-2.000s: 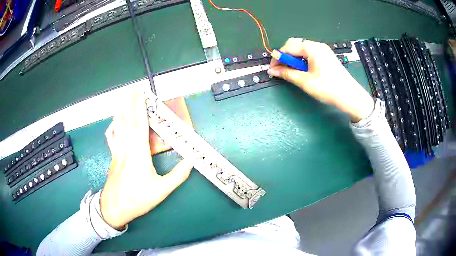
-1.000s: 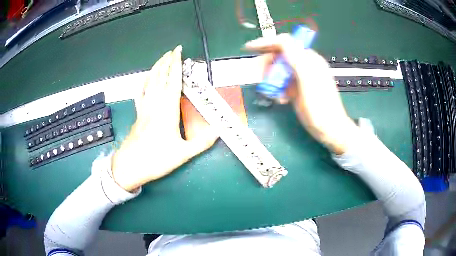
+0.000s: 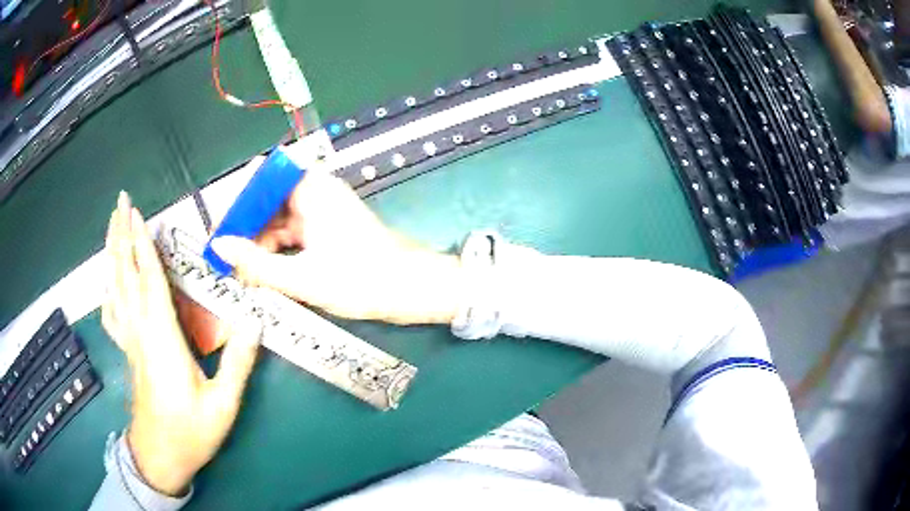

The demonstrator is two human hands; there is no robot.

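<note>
The pale strip module lies slanted, underside up, over the copper-coloured base plate, which is mostly covered. My left hand holds the strip's upper part, with the fingers along its left side and the thumb at its lower edge. My right hand grips the blue test probe above the strip's upper part. The probe's lower end is close to the strip; whether it touches cannot be told. A thin red wire runs near the probe's top.
Two long black dotted strips lie along the white band at the back. Many black strips are packed at the right. Several short-looking ones lie at the left. Another person's arm shows at the upper right. A black cable runs behind the plate.
My right hand has brought the blue probe from the right over to the strip. My left hand stays on the strip. The view has turned, so the bench appears shifted left.
</note>
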